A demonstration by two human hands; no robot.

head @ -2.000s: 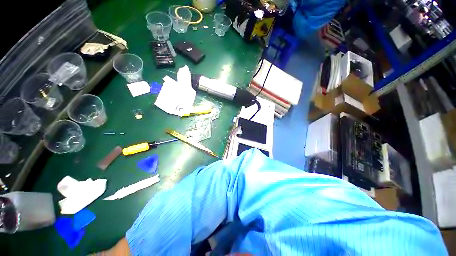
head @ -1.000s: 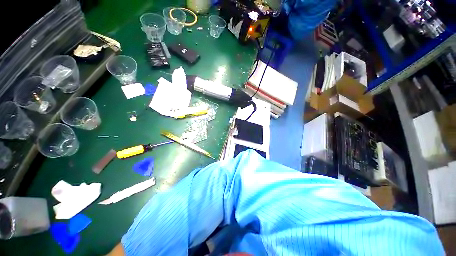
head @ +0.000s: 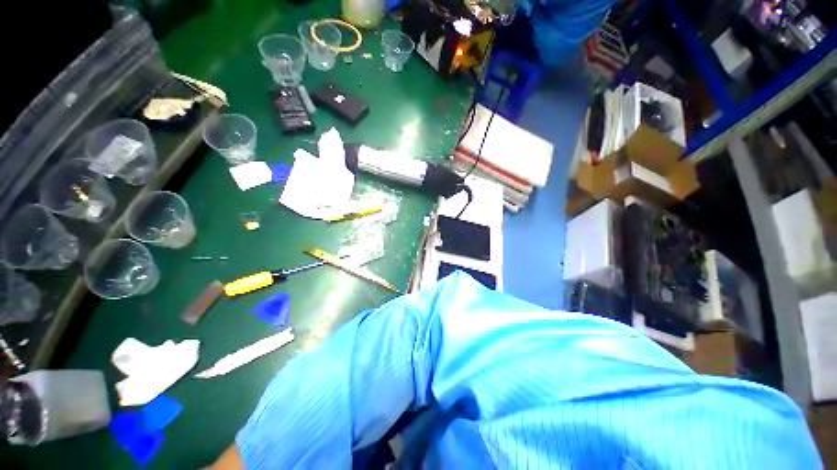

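My blue striped sleeve (head: pixel 569 376) fills the bottom of the view. A bit of bare skin shows at the bottom edge by the cuff, but both hands are cut off or hidden. Nearest on the green bench (head: pixel 211 358) lie a white slim knife or scraper (head: pixel 246 354), blue triangular picks (head: pixel 273 309), a crumpled white wipe (head: pixel 154 369) and a squarish dispenser bottle (head: pixel 66 405). Beyond them are a yellow-handled screwdriver (head: pixel 250 284), gold tweezers (head: pixel 351 269) and a brownish block (head: pixel 202 303). What the hands hold is not visible.
Clear plastic cups (head: pixel 121 268) stand at the left and back. A white-silver cylindrical tool (head: pixel 395 165) with a cable lies by wipes (head: pixel 318 182) and black blocks (head: pixel 341 103). Dark panels (head: pixel 464 238) lie on a white stack. Boxes (head: pixel 642 174) stand right; another person's blue sleeve (head: pixel 562 27) shows at the top.
The view has shifted slightly, so the bench things sit a little lower and farther right than one second ago. Nothing on the bench has visibly moved.
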